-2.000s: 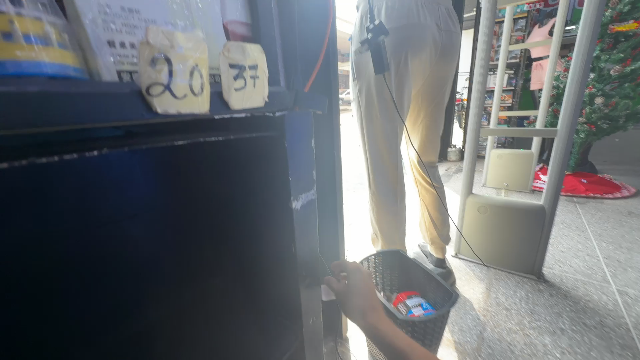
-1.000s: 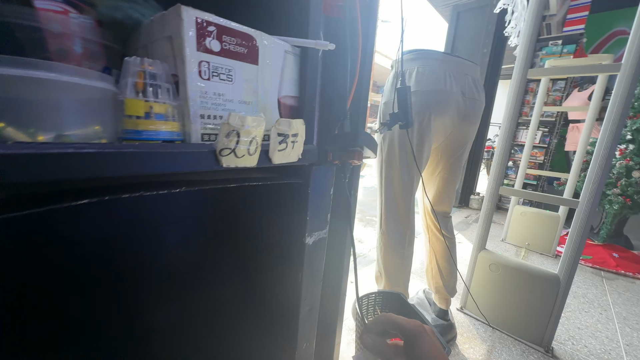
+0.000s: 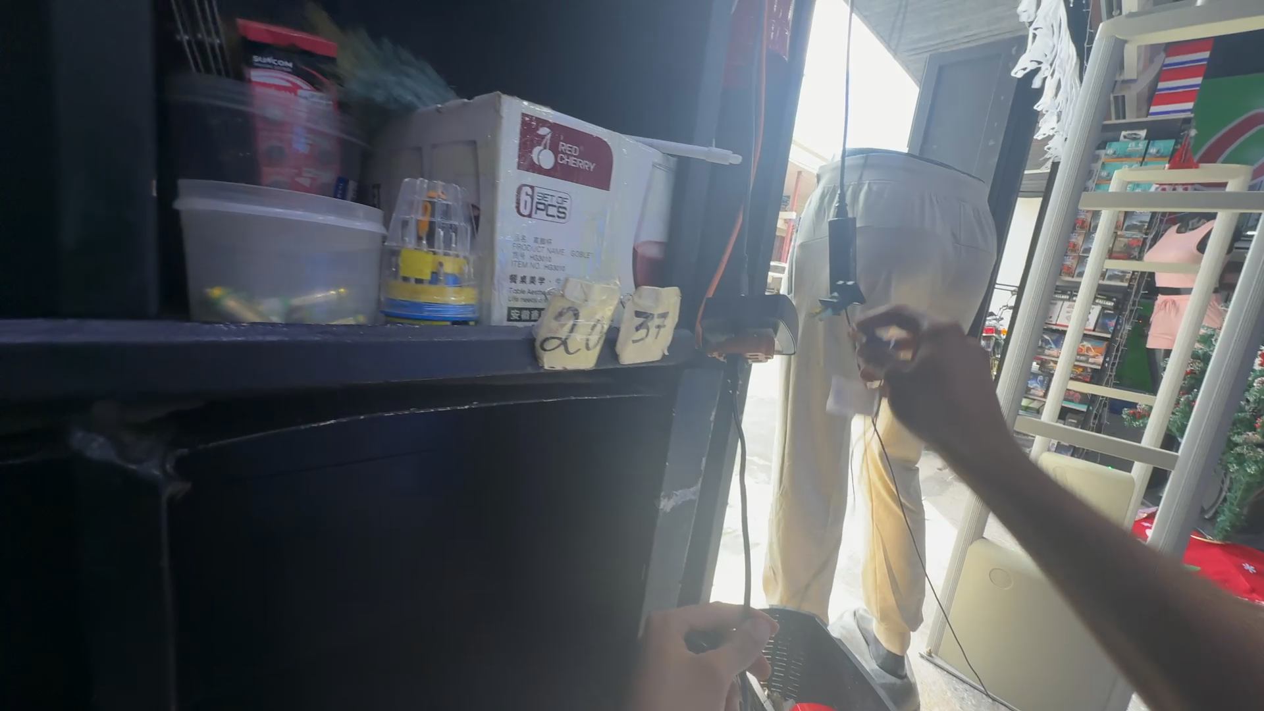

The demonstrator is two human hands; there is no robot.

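My left hand, low in the view, has its thumb and fingers closed around a black cable that hangs down from a dark power outlet or adapter at the shelf's end. Raised at right of centre, my right hand is blurred, its fingertips together at a thin dark cord. A small whitish piece shows just below those fingers; I cannot tell what it is. Right above them a black inline connector hangs on the cord.
A person in pale trousers stands beyond my hands. A black plastic basket is on the floor. The dark shelf at left holds a plastic tub, a screwdriver set and a carton. Pale gate frames stand at right.
The view has shifted. Two seconds ago one hand was beside the basket; now both hands are in view, the right one raised at the hanging cord and the left one on the black cable.
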